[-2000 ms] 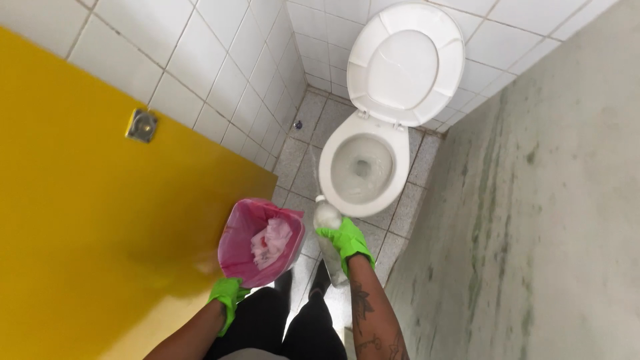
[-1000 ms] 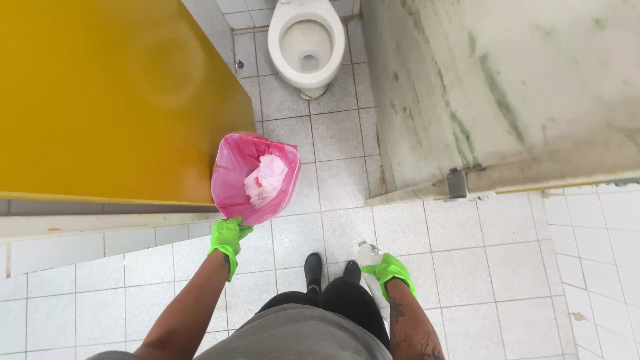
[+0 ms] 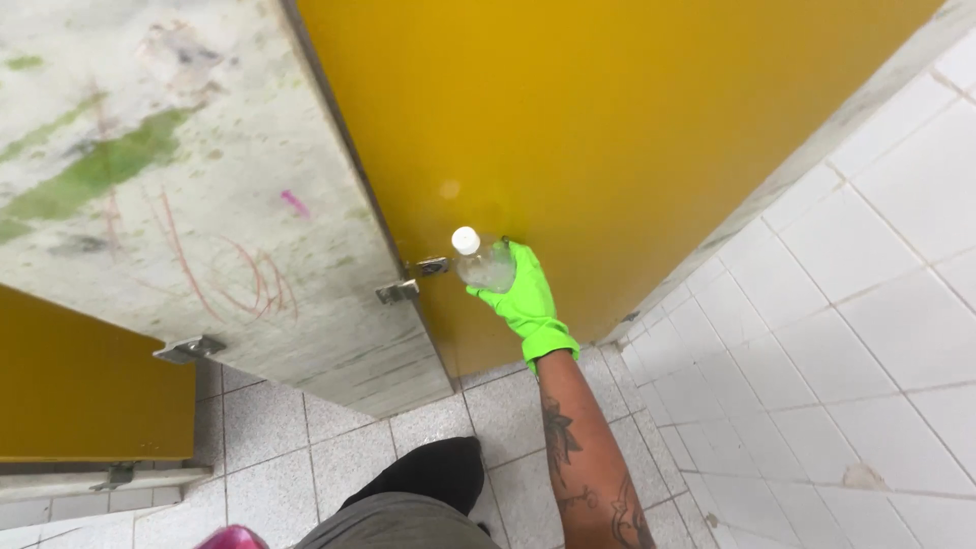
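In a bright green rubber glove, my right hand (image 3: pixel 526 293) holds a clear plastic bottle (image 3: pixel 488 265) with a white cap. The hand and bottle are up against a yellow stall door (image 3: pixel 579 152), beside its metal latch (image 3: pixel 433 266). The door stands in line with the end of a stained marble partition. At the bottom edge, a small part of the pink bin (image 3: pixel 232 538) shows. My left hand is outside the view.
The marble partition (image 3: pixel 229 175) with scribbles and green stains fills the upper left, with metal brackets (image 3: pixel 398 292) on its edge. Another yellow door (image 3: pixel 91 381) is at the lower left. A white tiled wall (image 3: pixel 823 328) runs along the right, above a tiled floor (image 3: pixel 267 427).
The view has turned from the toilet stall to another yellow door. My right hand has raised the bottle to this door. My left hand and most of the pink bin have left the view.
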